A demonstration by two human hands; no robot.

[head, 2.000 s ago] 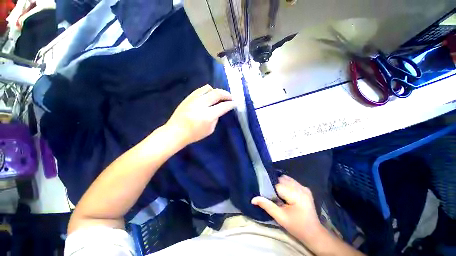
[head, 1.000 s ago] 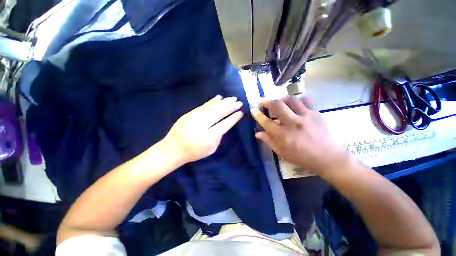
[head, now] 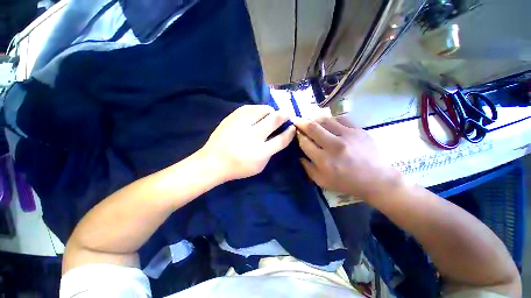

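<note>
The navy garment body [head: 157, 122] lies across the sewing table and hangs over my lap. Its right edge, with a pale strip, runs up to the presser foot and needle area [head: 317, 90]. My left hand [head: 247, 139] lies on the cloth, its fingertips pinching the edge just in front of the needle area. My right hand [head: 343, 154] meets it from the right, its fingertips gripping the same edge. The fingertips nearly touch and hide the cloth between them. The sewing machine head [head: 372, 35] stands above.
Red-handled scissors [head: 436, 122] and dark-handled scissors [head: 474, 116] lie right of the needle. A printed ruler scale [head: 442, 157] runs along the table's front. A blue plastic basket [head: 506, 204] stands below right. A purple device [head: 23, 189] is at the left edge.
My right hand has come up from the lower edge of the strip to the needle area. My left hand has moved right to meet it. The view has shifted.
</note>
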